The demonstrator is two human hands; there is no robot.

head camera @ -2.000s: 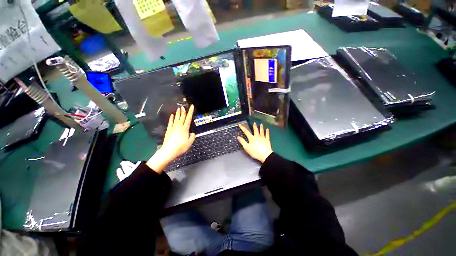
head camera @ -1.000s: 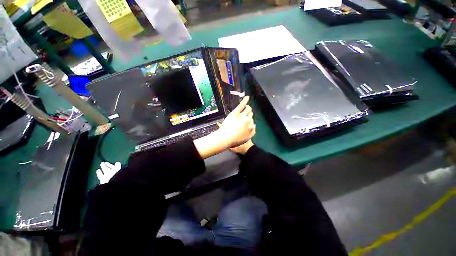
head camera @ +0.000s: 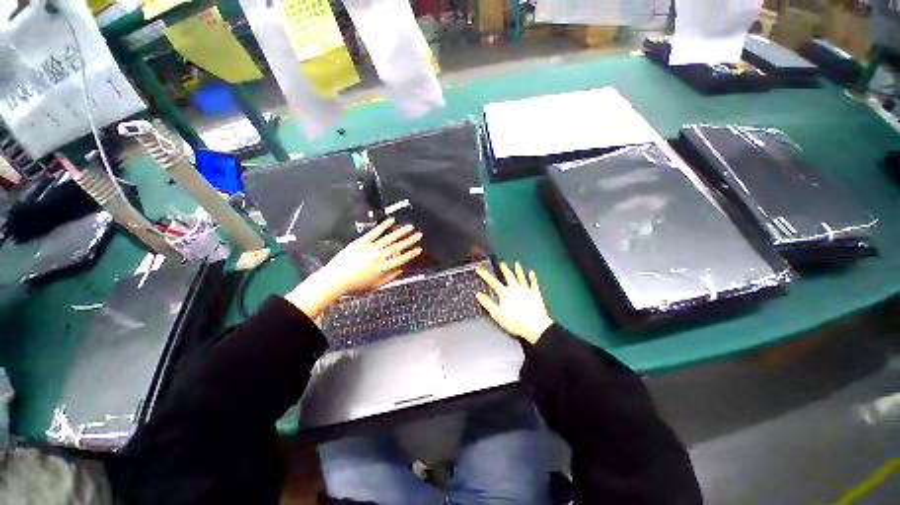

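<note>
The triple-screen laptop (head camera: 414, 365) lies open at the bench's front edge, over the wearer's knees, with its grey keyboard deck facing me. The right side screen is folded in over the centre and looks dark; a dark panel with film also extends to the left. Small white strips show on the panels. My left hand (head camera: 373, 259), bare, is spread with fingers apart in front of the dark screens, above the keyboard's upper left. My right hand (head camera: 515, 301), bare, has its fingers spread at the keyboard's right end. Neither hand grips anything.
Film-covered closed laptops lie in stacks at right (head camera: 671, 232) and far right (head camera: 775, 187), and at left (head camera: 123, 345). A white sheet (head camera: 567, 123) lies on a stack behind. A blue-lit display (head camera: 219, 171) stands back left beside grey posts. Paper notices (head camera: 395, 54) hang above.
The right side screen, earlier unfolded to the right, is now folded in over the centre screen. My left hand has moved from that screen back to the left; the view has shifted.
</note>
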